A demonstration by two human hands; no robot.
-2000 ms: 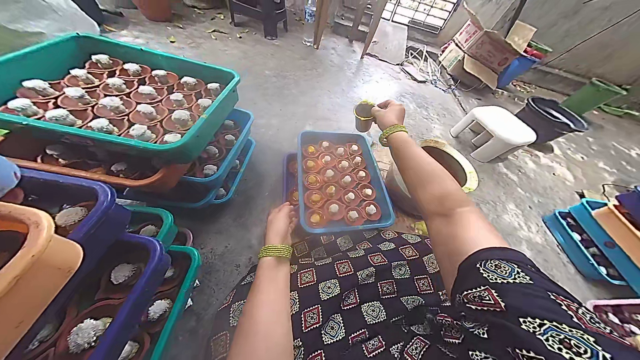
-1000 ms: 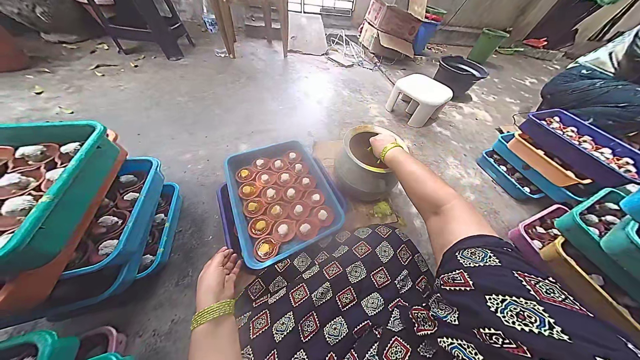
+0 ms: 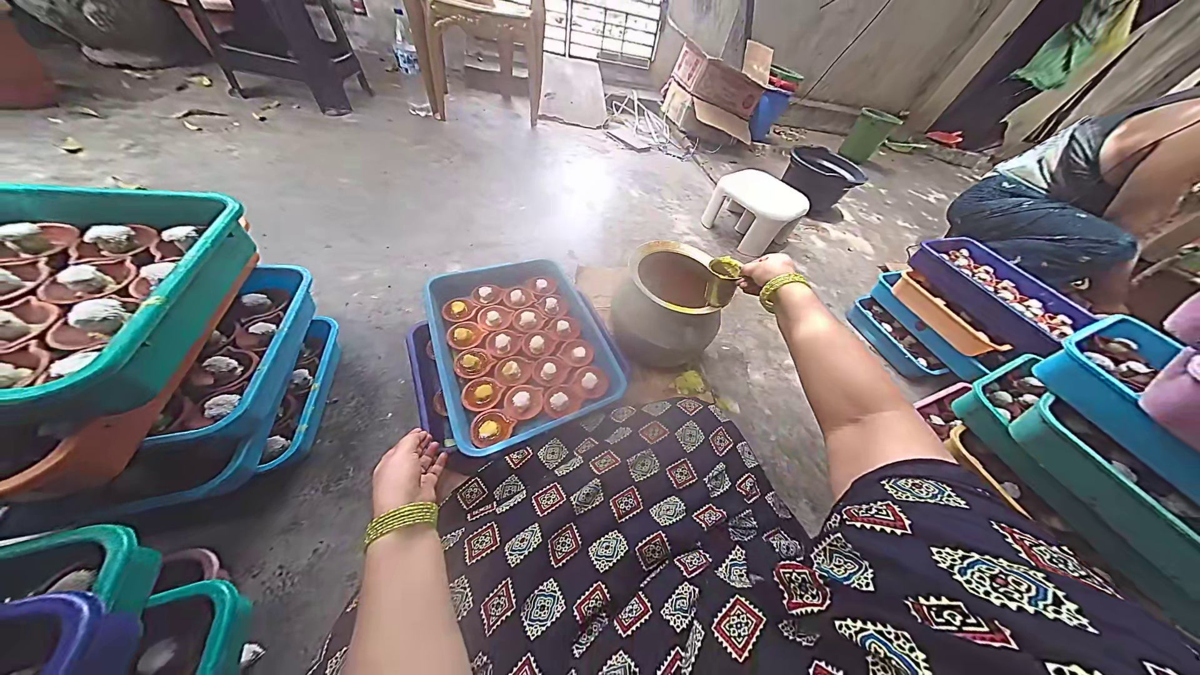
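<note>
A blue plastic tray holds rows of small clay cups; the left column shows yellow contents, the others white lumps. It rests on a purple tray. My left hand is beside the near left corner, fingers loosely spread, holding nothing visible. To the tray's right stands a round metal pot with a yellow-smeared rim and brownish contents. My right hand grips a small metal cup, stained yellow, at the pot's right rim. A yellow smear lies in front of the pot.
Stacked trays of clay cups stand at left, more stacks at right. A person crouches at upper right. Beyond the pot are a white stool, a black tub and a cardboard box; a wooden chair stands farther back.
Two seconds ago my right hand held the cup up above the tray's far right corner; one second ago it was at the pot's mouth. Now the cup is at the pot's right rim.
</note>
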